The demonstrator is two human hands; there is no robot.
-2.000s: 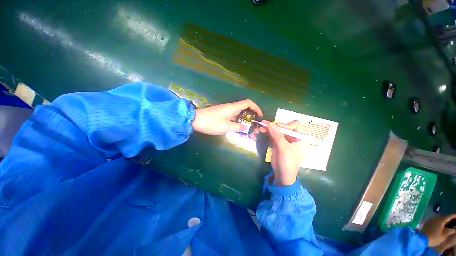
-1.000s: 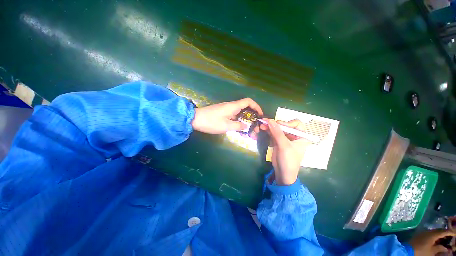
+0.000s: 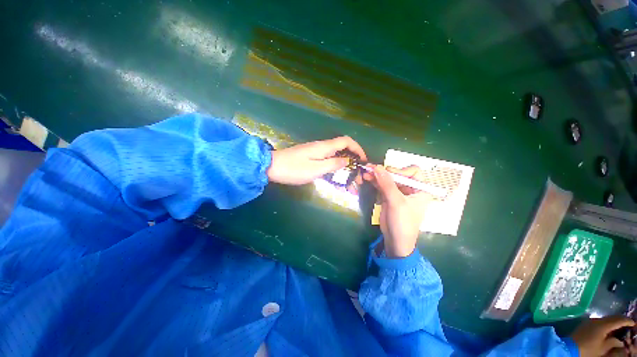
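My left hand (image 3: 311, 162) holds a small black electronic unit (image 3: 343, 174) with gold and white areas, partly hidden by its fingers. My right hand (image 3: 399, 209) holds slim tweezers (image 3: 412, 183), pinkish white under glare, like a pen. The tweezers' tip is at the unit's right side; whether it touches is too small to tell. A white sheet (image 3: 441, 217) with rows of tiny tan marks lies on the bench under and right of my right hand. A bright glare patch lies just below the unit.
Wide amber tape (image 3: 342, 87) is on the green bench beyond my hands. Several black units (image 3: 534, 107) stand at the right. A long brown strip holder (image 3: 529, 247) lies beside a green tray (image 3: 599, 268) of small white pieces. Another person's hand (image 3: 602, 336) is at the lower right.
My left thumb has moved up over the unit, hiding more of its gold area. The black units at the right have shifted slightly left and up. The other person's hand has moved slightly.
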